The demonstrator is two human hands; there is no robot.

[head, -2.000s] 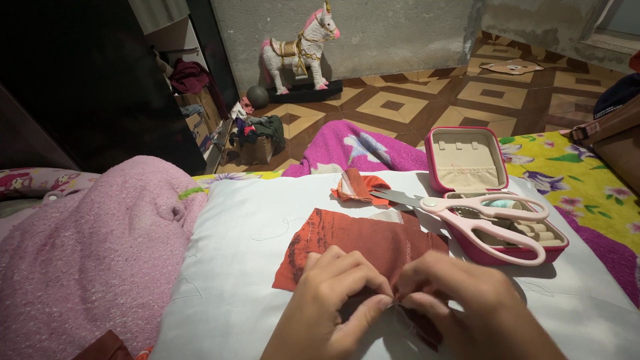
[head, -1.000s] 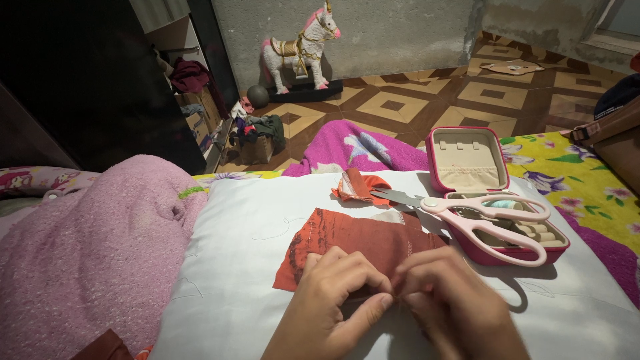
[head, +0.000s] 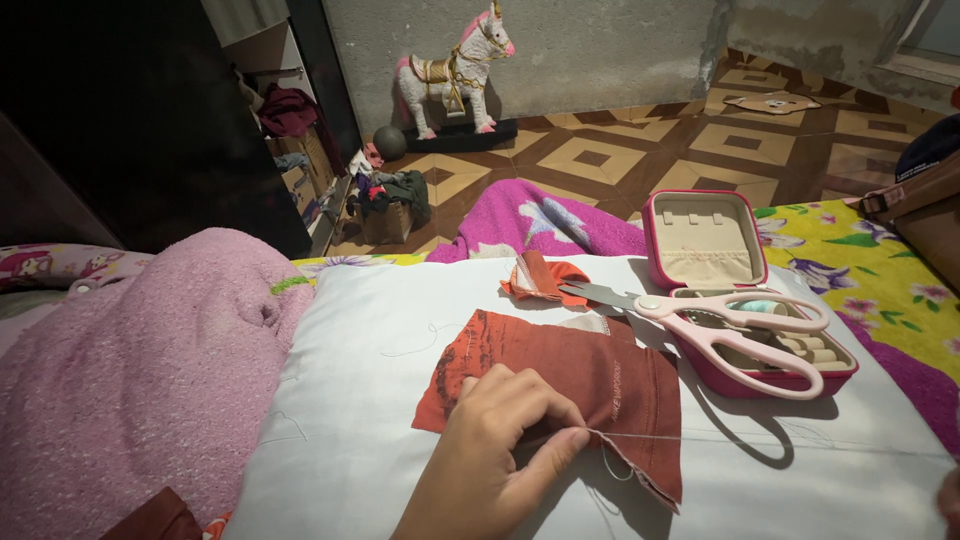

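My left hand [head: 510, 442] pinches the near edge of a rust-red fabric piece [head: 570, 367] between thumb and forefinger, over a white pillow [head: 360, 420]. From that pinch a pale thread [head: 720, 438] runs taut to the right edge of the view, where only a blurred bit of my right hand [head: 948, 499] shows; its fingers are cut off. A small loop of thread hangs below the fabric edge. Pink-handled scissors [head: 720, 322] rest across an open pink sewing case [head: 840, 382] holding thread spools [head: 769, 307]. Their blades touch a small orange-red fabric scrap [head: 544, 281].
A pink fleece blanket [head: 165, 360] is bunched at the left, with a magenta blanket [head: 555, 225] behind the pillow. Yellow floral cloth [head: 862, 262] and a brown bag [head: 926, 217] lie at the right. A toy unicorn [head: 450, 82] stands on the tiled floor near a filled box [head: 386, 217].
My right hand has moved away from my left hand to the far right edge, and the thread now stretches between them. My left hand has stayed at the fabric edge.
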